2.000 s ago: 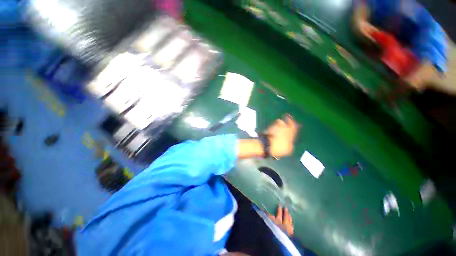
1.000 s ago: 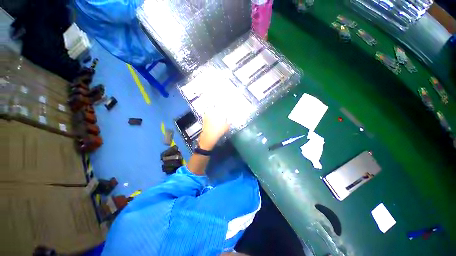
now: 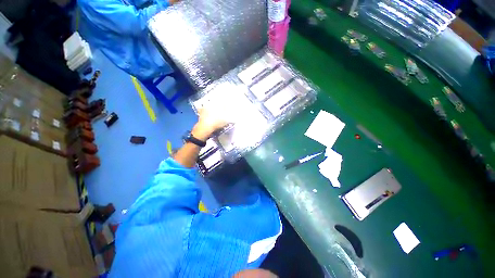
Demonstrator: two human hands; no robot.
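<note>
My left hand, with a dark wristband, reaches over the near left part of the clear tray. Its fingertips are lost in strong glare, so I cannot tell whether they hold anything. Silver modules lie in a row in the tray's far right part. More silver and dark pieces show just below my wrist at the tray's corner. One silver module lies back up on the green mat. My right hand is not recognisable; a skin-coloured blur at the bottom edge is unclear.
A tall shiny stack of trays stands behind the tray, beside a pink roll. White paper, a crumpled wipe, a pen-like tool, a black curved strip and a blue tool lie on the mat. A person in blue is at upper left.
My left hand first was over the mat, then reached the tray, and now sits slightly further left there. The module appeared on the mat after the first frame. My right hand has left view.
</note>
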